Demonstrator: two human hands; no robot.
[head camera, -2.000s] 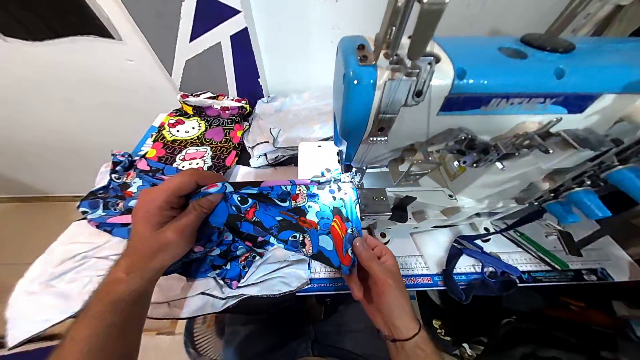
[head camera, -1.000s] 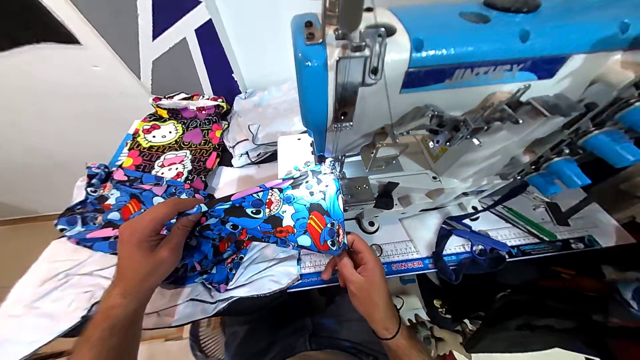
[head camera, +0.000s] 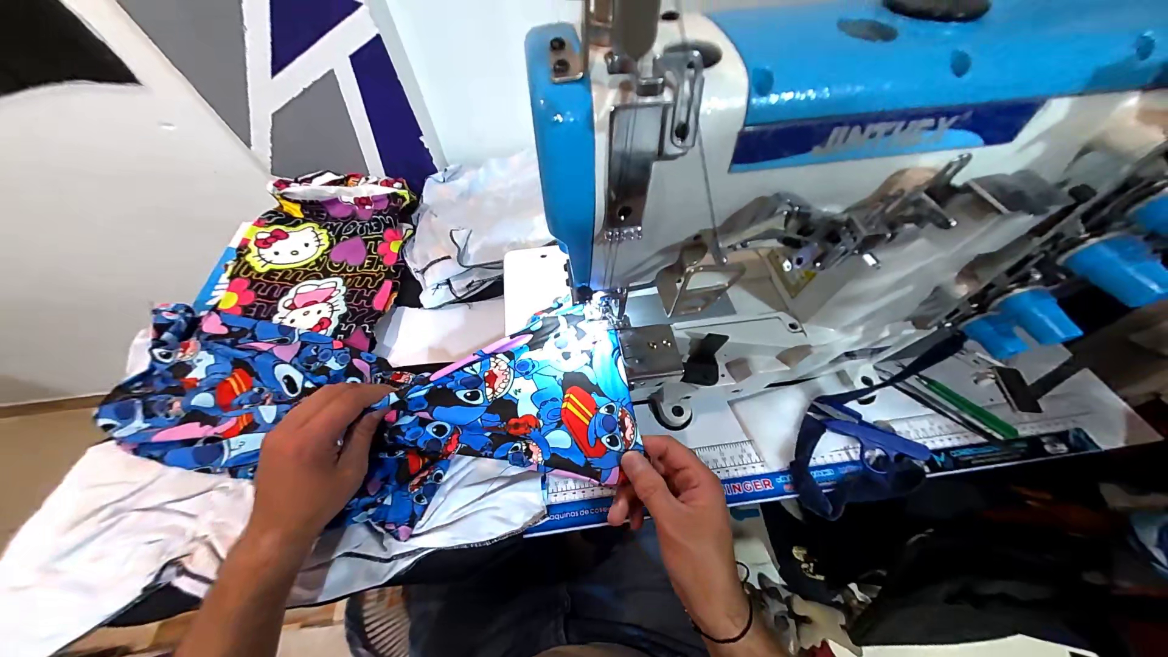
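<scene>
A blue cartoon-print fabric piece (head camera: 584, 392) lies across the table, its upper right edge under the lit presser foot (head camera: 607, 310) of a blue and white industrial sewing machine (head camera: 876, 64). My left hand (head camera: 319, 447) pinches a fold of this fabric left of the needle area, thumb and fingers together. With thumb on top, my right hand (head camera: 675, 502) grips the lower right corner of the fabric, its other fingers underneath. The white reverse side of the cloth (head camera: 493, 502) shows below the print. Whether the needles are down in the cloth cannot be told.
Black cartoon-print fabric (head camera: 315, 265) and folded white cloth (head camera: 484, 219) lie behind. Blue thread snips (head camera: 867, 438) with a dark strap, a green stick (head camera: 976, 411) and a printed ruler strip (head camera: 739, 456) are at the right. Blue thread cones (head camera: 1118, 269) stand at the far right.
Both hands keep their holds on the printed fabric, and its edge remains at the presser foot. The view has shifted slightly; no other change is plain.
</scene>
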